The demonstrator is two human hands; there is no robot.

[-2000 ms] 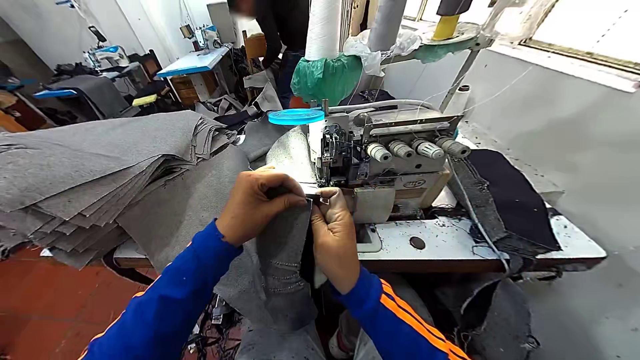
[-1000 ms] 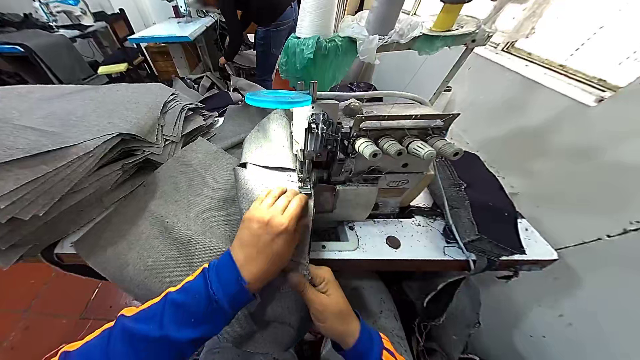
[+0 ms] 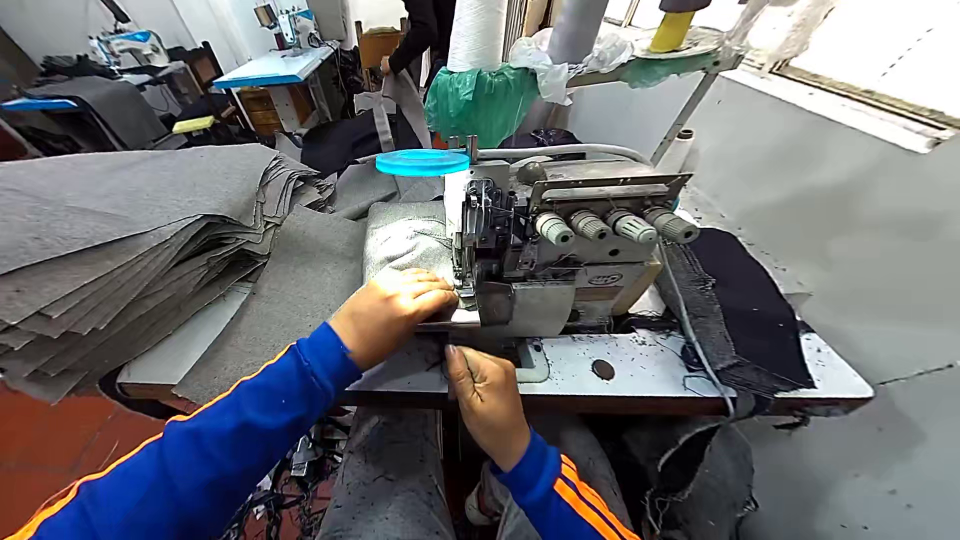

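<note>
An overlock sewing machine (image 3: 577,262) stands on a white table, its presser foot area at its left end. Grey fabric (image 3: 405,236) lies on the machine bed beside the needle area. My left hand (image 3: 397,311) presses on this fabric just in front of the presser foot, fingertips bent down. Below and to the right of it, my right hand (image 3: 487,394) pinches a narrow dark edge of fabric at the table's front edge. Most of what it holds is hidden by the fingers.
A tall stack of grey fabric panels (image 3: 135,225) is at the left. Dark fabric pieces (image 3: 750,307) lie at the table's right end. Thread cones (image 3: 478,37) stand above the machine. Behind, a person (image 3: 424,34) handles cloth near another sewing table (image 3: 277,67).
Two seconds ago both hands were together at the fabric by the needle area; now they are apart, the right one lower. Fabric that hung over the front edge no longer covers it.
</note>
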